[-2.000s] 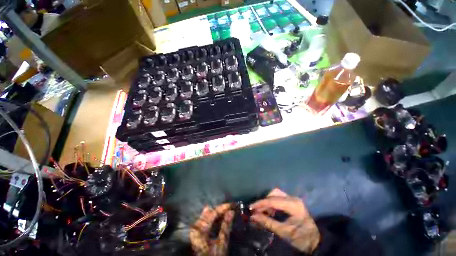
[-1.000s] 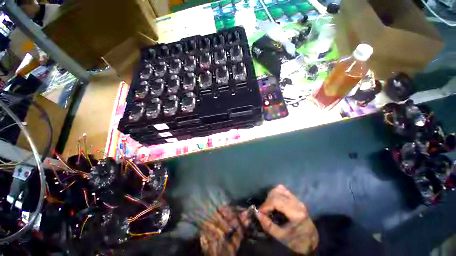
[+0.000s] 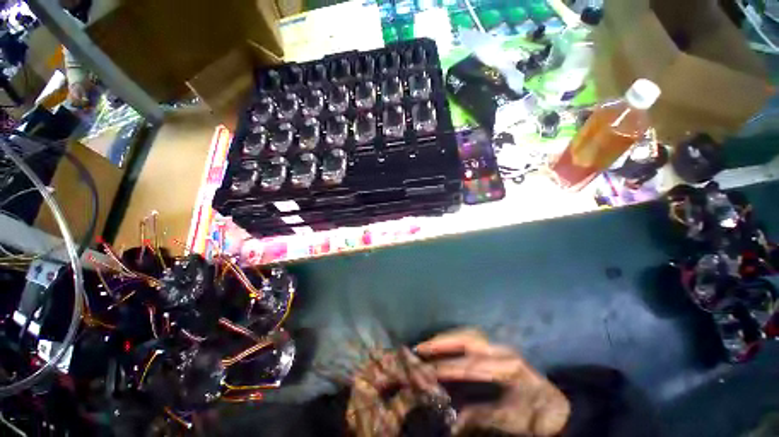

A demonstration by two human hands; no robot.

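My left hand (image 3: 383, 394) is at the bottom middle, blurred, its fingers curled round a dark, round, shiny unit (image 3: 430, 415) that looks like a camera housing. My right hand (image 3: 500, 384) lies against the same unit from the right, with its fingers stretched over the top towards my left hand. The lower part of the unit is cut off by the bottom edge, and its detail is too blurred to tell. Whether a small part sits between the fingertips is hidden.
Wired housings (image 3: 184, 286) with coloured leads pile up at left. Stacked black trays (image 3: 401, 175) of glassy modules stand on the ledge behind, beside a dark slab with coloured keys (image 3: 481, 171) and a drink bottle (image 3: 602, 141). Part-built units (image 3: 711, 277) lie at right.
My hands have gone from pinching a small part at their fingertips to wrapping round the unit. My right hand is flatter and lower. The view has shifted slightly.
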